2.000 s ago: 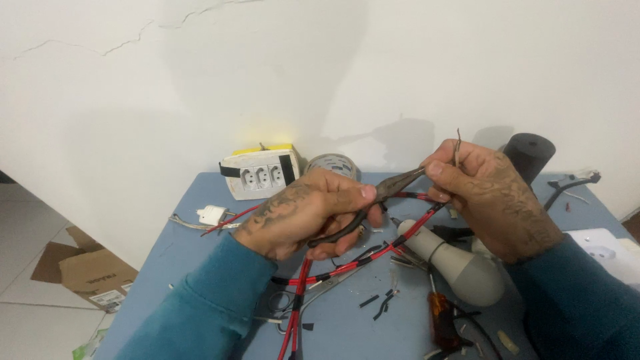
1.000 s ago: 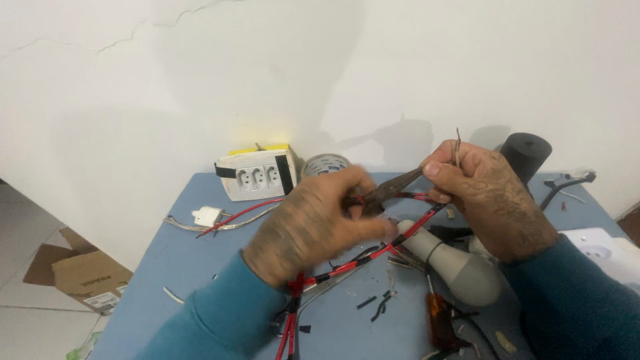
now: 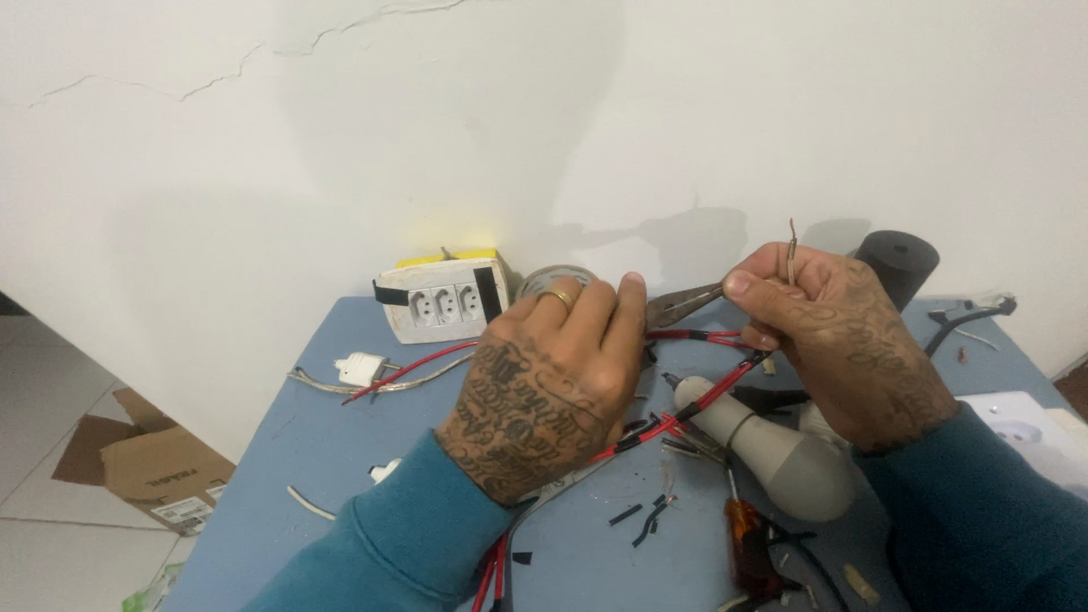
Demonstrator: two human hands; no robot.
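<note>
My left hand (image 3: pixel 544 391), back upward, is closed around the handles of long-nose pliers (image 3: pixel 684 306); the handles are hidden under it. The jaws point right and reach the fingertips of my right hand (image 3: pixel 816 331). That hand pinches a thin electrical wire (image 3: pixel 792 255), whose bare copper end stands up above the fingers. Whether the jaws grip the wire cannot be told. Red cables wrapped with black tape (image 3: pixel 705 398) run below both hands. A bulb-shaped lamp (image 3: pixel 765 450) lies under my right hand, beside a screwdriver with an orange handle (image 3: pixel 744 544).
A triple-socket box (image 3: pixel 442 302) stands at the back of the blue table (image 3: pixel 280 442), left of a tape roll (image 3: pixel 557 276). A white plug (image 3: pixel 361 369) lies nearer the left. A black cylinder (image 3: pixel 899 259) and a white socket plate (image 3: pixel 1020 429) are at right. A cardboard box (image 3: pixel 161 467) sits on the floor.
My left hand has turned from a side grip on the pliers, fingers and handles showing, to a back-up grip that covers the handles. My right hand has stayed nearly in place with the wire.
</note>
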